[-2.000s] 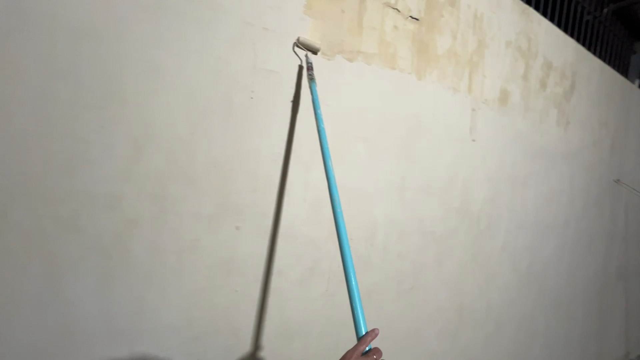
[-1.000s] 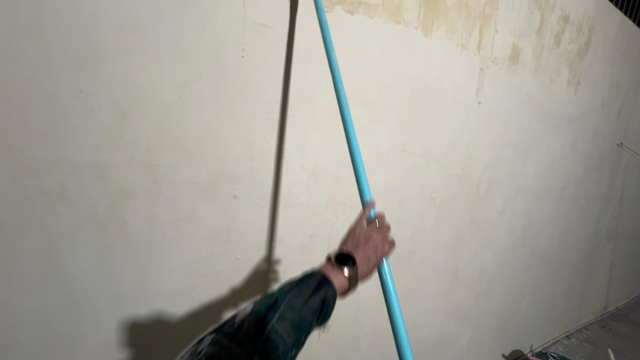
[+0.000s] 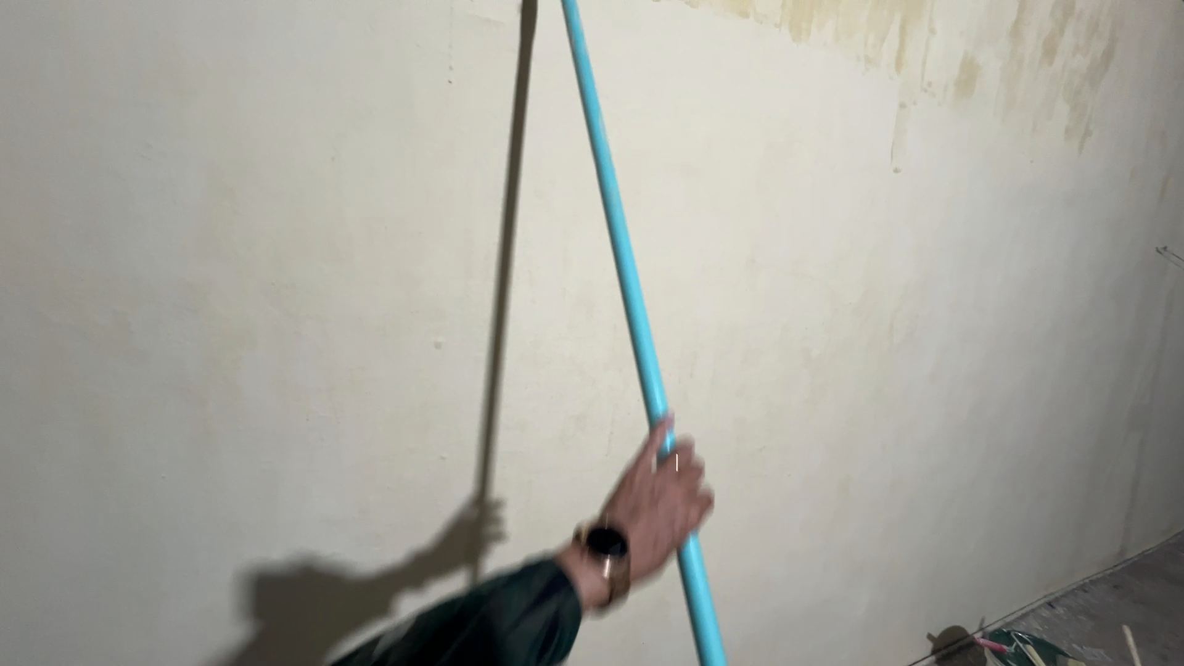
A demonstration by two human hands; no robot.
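My left hand (image 3: 661,504), with a ring and a wristwatch (image 3: 606,546), is wrapped around a light-blue extension pole (image 3: 629,287). The pole leans up and to the left in front of a cream wall (image 3: 324,277), and both its ends run out of view. Its roller head is outside the frame. Brownish, patchy streaks (image 3: 967,74) mark the upper right of the wall. My right hand is not in view. A dark sleeve covers my left forearm.
A floor (image 3: 1119,592) meets the wall at the lower right. A dark green object (image 3: 1027,647) with a pink item lies there by the wall's foot, only partly visible. Shadows of the pole and of my arm fall on the wall, left of the pole.
The view has tilted down, so the paint roller on the pole's top end, seen two seconds ago, is out of frame. More of my left hand and forearm shows now.
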